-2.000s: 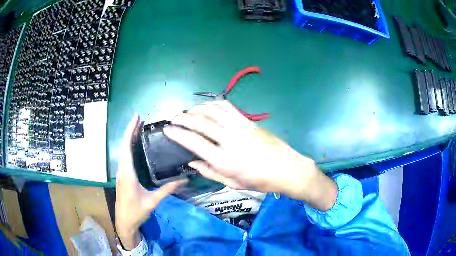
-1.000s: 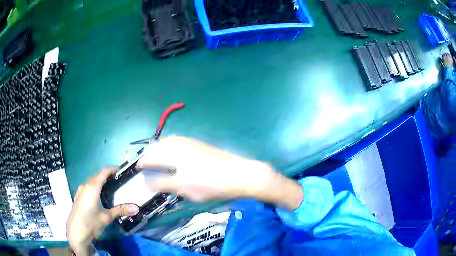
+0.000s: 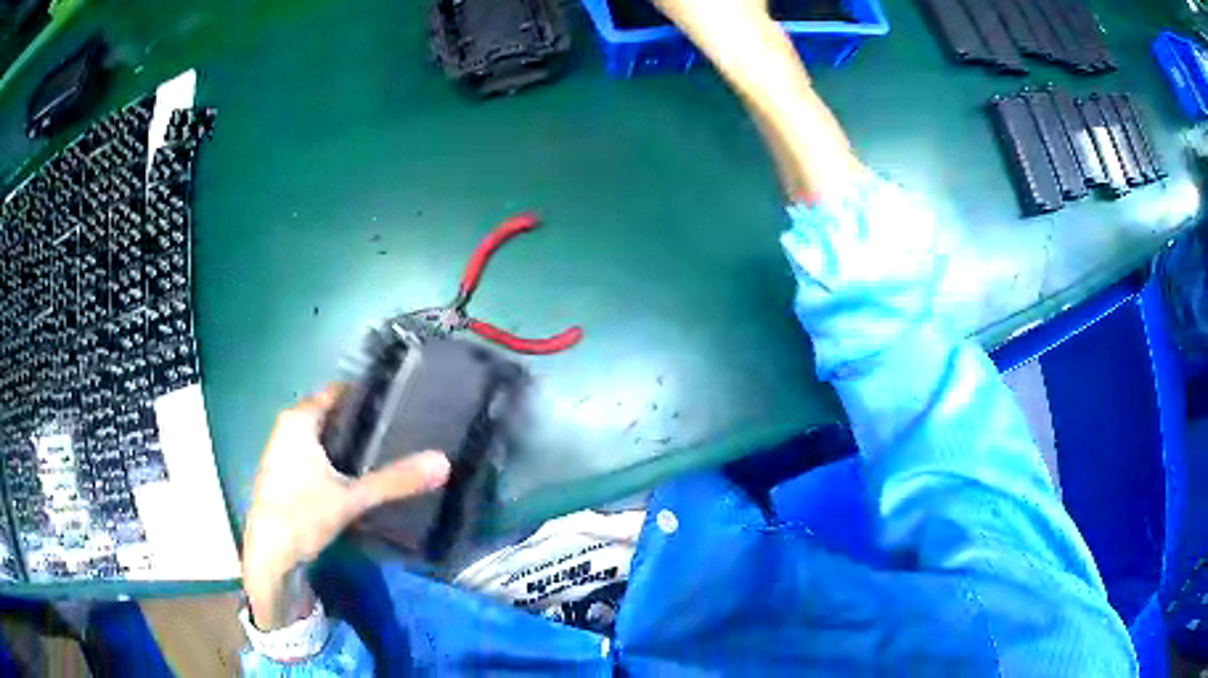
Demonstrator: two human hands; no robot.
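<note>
My left hand (image 3: 311, 497) grips a black plastic housing (image 3: 431, 431) at the bench's front edge, thumb across its face; the housing is blurred and tilted. My right arm reaches forward to the blue parts bin (image 3: 649, 50); my right hand (image 3: 715, 11) is mostly cut off by the top edge, so its fingers and anything in them are hidden. Cutters with red handles (image 3: 497, 252) lie open on the green bench just beyond the housing, their jaws close to its upper edge.
Sheets of small black parts (image 3: 100, 318) lie at left with a white card (image 3: 179, 484). Stacked black frames (image 3: 500, 40) stand left of the bin. Long black housings (image 3: 1047, 152) lie in rows at right. Another black housing (image 3: 66, 90) sits far left. A blue carton (image 3: 1113, 437) stands below right.
My right hand has left the housing and moved forward to the bin. My left hand still holds the housing, now turned with a dark face up. The view has also shifted.
</note>
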